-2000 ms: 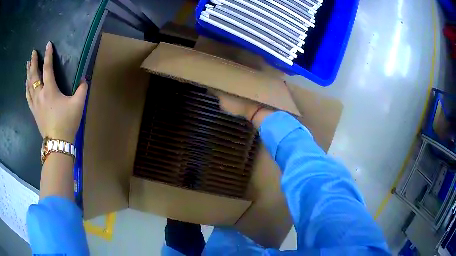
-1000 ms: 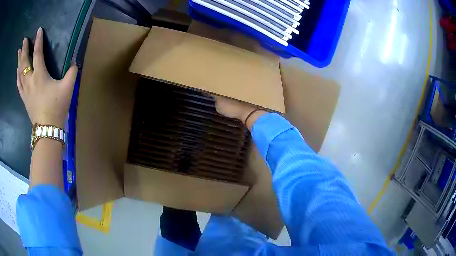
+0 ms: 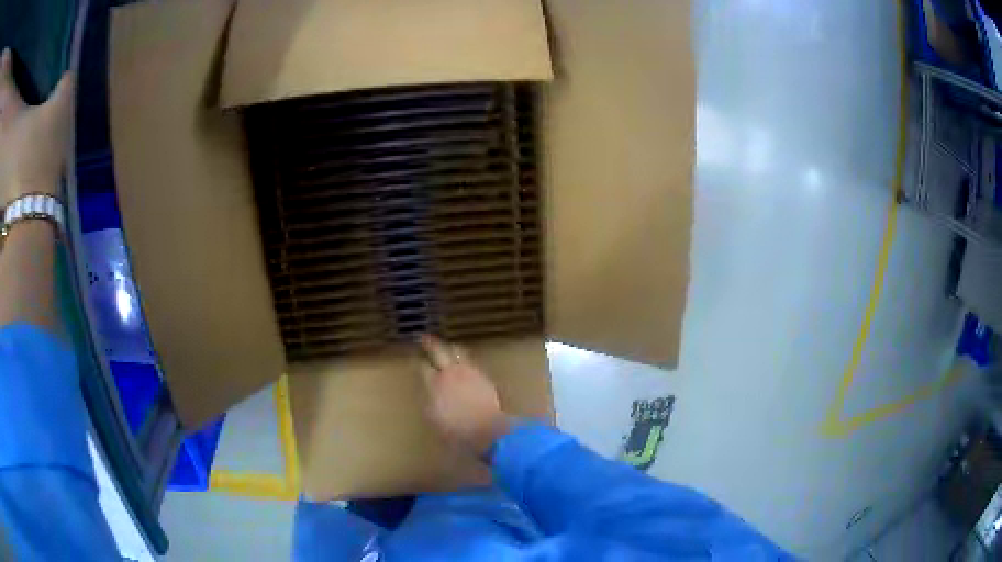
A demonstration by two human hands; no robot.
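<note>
An open brown carton [image 3: 615, 198] stands in front of me with its flaps spread. Inside it are dark brown slotted parts [image 3: 407, 220] in close parallel rows. My right hand [image 3: 464, 397] is over the near flap, its fingertips at the near edge of the rows; it is slightly blurred and holds nothing that I can see. My left hand [image 3: 35, 143] is at the left picture edge, partly cut off, resting on the dark bench with thumb and a finger apart.
The green-edged bench [image 3: 93, 362] runs down the left side. Blue items [image 3: 198, 456] show below it. Yellow lines [image 3: 868, 329] mark the grey floor. A metal-framed rack or cart [image 3: 945, 165] stands at the upper right. My blue-clothed legs are at the bottom.
My right hand has moved from the far right inside of the carton to its near edge. The view has shifted, so the tote of white panels is out of frame. My left hand stays on the bench.
</note>
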